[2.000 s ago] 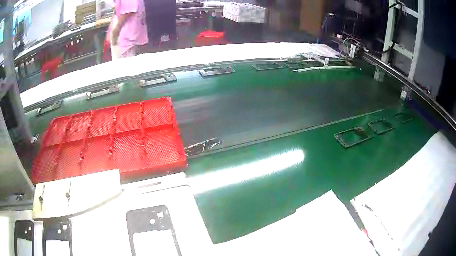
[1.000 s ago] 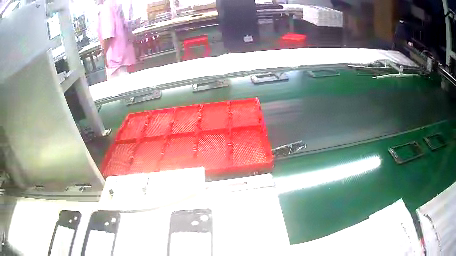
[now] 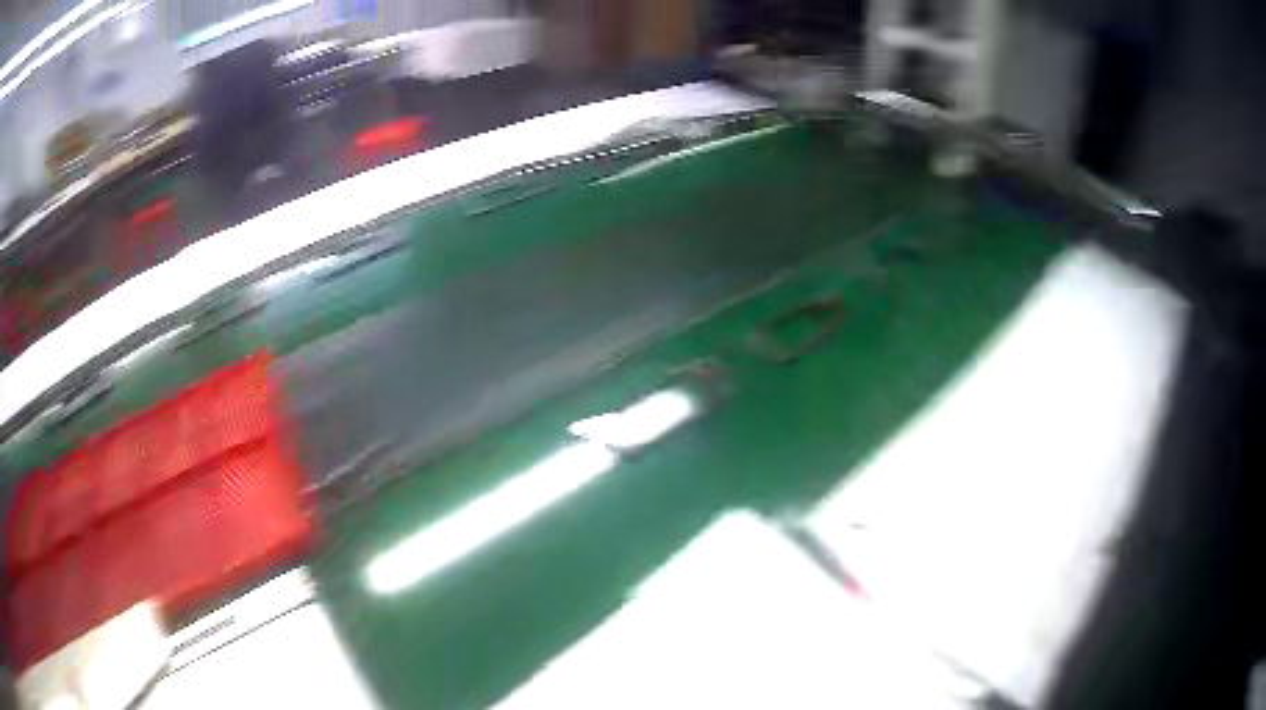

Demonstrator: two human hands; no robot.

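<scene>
The picture is blurred. Neither of my hands is in view. A phone frame (image 3: pixel 798 330), a thin rectangle with a green centre, lies on the near side of the green conveyor belt (image 3: pixel 458 645). Another thin frame-like shape (image 3: pixel 697 375) lies nearer, by the bright lamp reflection, too blurred to make out well. More thin frames (image 3: pixel 364 255) lie along the belt's far edge. The red plastic tray (image 3: pixel 167 499) lies on the belt at the left, partly cut off. A cream block (image 3: pixel 97 669) is in front of it at the lower left.
White covering (image 3: pixel 750 631) lies at the bottom, and another white sheet (image 3: pixel 1034 444) lies at the right. A white strip (image 3: pixel 458 174) follows the belt's far edge. A grey metal frame (image 3: pixel 958 70) stands at the far right. A red stool (image 3: pixel 390 135) is behind.
The view has swung right and tilted, so the red tray now sits further left. The white surface with its dark phone frames and the person in pink have left the picture.
</scene>
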